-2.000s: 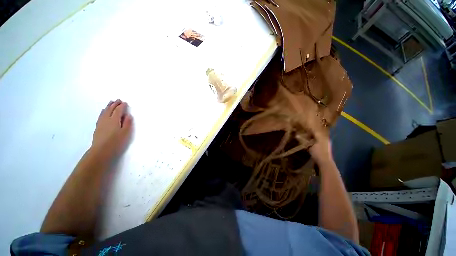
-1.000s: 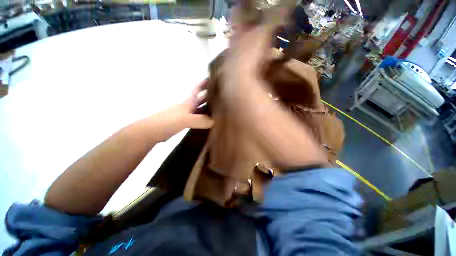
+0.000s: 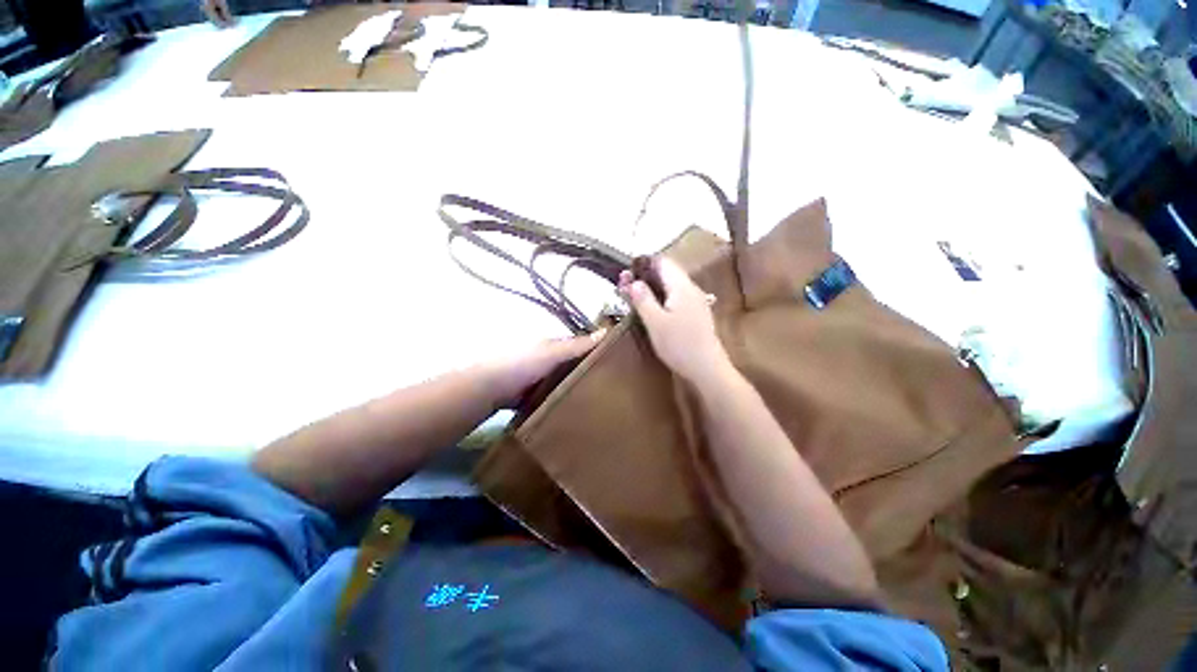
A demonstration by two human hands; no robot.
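Note:
Brown bag body panels (image 3: 853, 381) lie layered over the table's near edge in front of me, with thin brown straps (image 3: 525, 243) spread on the table beyond. A small dark patch (image 3: 830, 282) shows on the upper panel. My right hand (image 3: 672, 309) is shut on the panels' upper edge near the strap bases. My left hand (image 3: 565, 357) is at the left edge of the panels, its fingers partly hidden under or behind them; its grip cannot be told. A clear bottle-like object (image 3: 991, 361) lies right of the panels, partly covered.
The white table (image 3: 355, 315) curves around me. Other brown panels with straps lie at the left (image 3: 92, 223) and at the far left (image 3: 315, 53). More brown panels hang at the right edge (image 3: 1168, 381). White wrapping (image 3: 978, 99) lies at the far right.
The view has turned toward the table. The brown panels, earlier hanging beside the table and then held up in a blur, now lie across its edge. Both hands are at their upper left edge.

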